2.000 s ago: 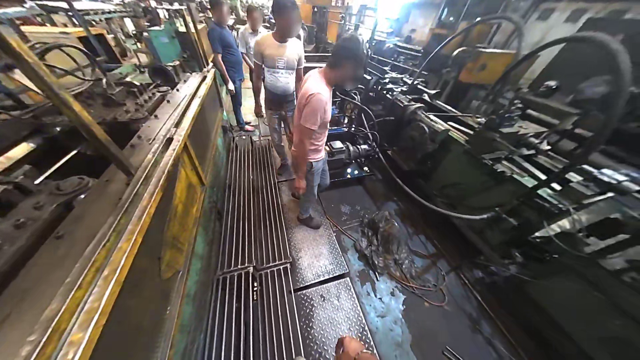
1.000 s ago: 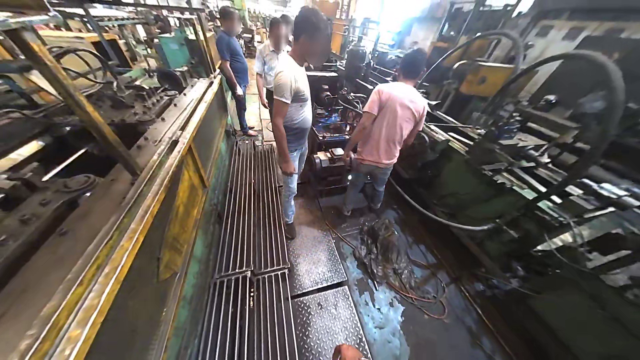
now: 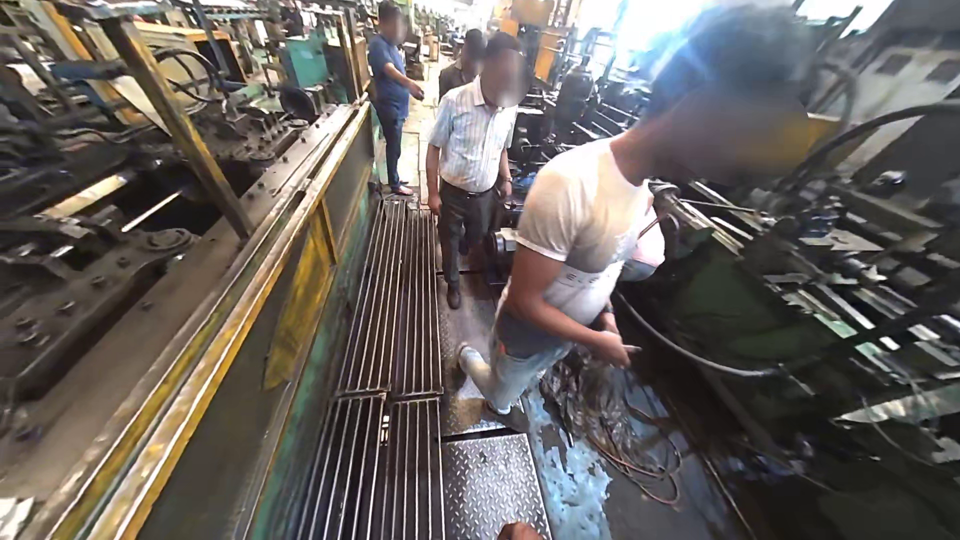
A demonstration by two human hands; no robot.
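Note:
At the bottom edge of the view, just right of the middle, a small part of my right hand (image 3: 520,532) shows above the diamond-plate floor cover (image 3: 491,480). Most of that hand is cut off, so its fingers and anything in it cannot be made out. My left hand is out of view. Left of the visible hand lies a steel floor grating (image 3: 405,315) of long parallel bars.
A co-worker in a white T-shirt (image 3: 577,217) is close ahead on the right; others stand farther along the walkway. Tangled cables (image 3: 637,465) lie on the wet floor. A yellow-edged machine frame (image 3: 300,300) borders the left side, and machinery with a thick black hose (image 3: 690,356) the right.
The co-worker in the white T-shirt has come much nearer and moved to the right. The one in pink has gone right and is now mostly hidden. My visible hand has stayed at the bottom edge.

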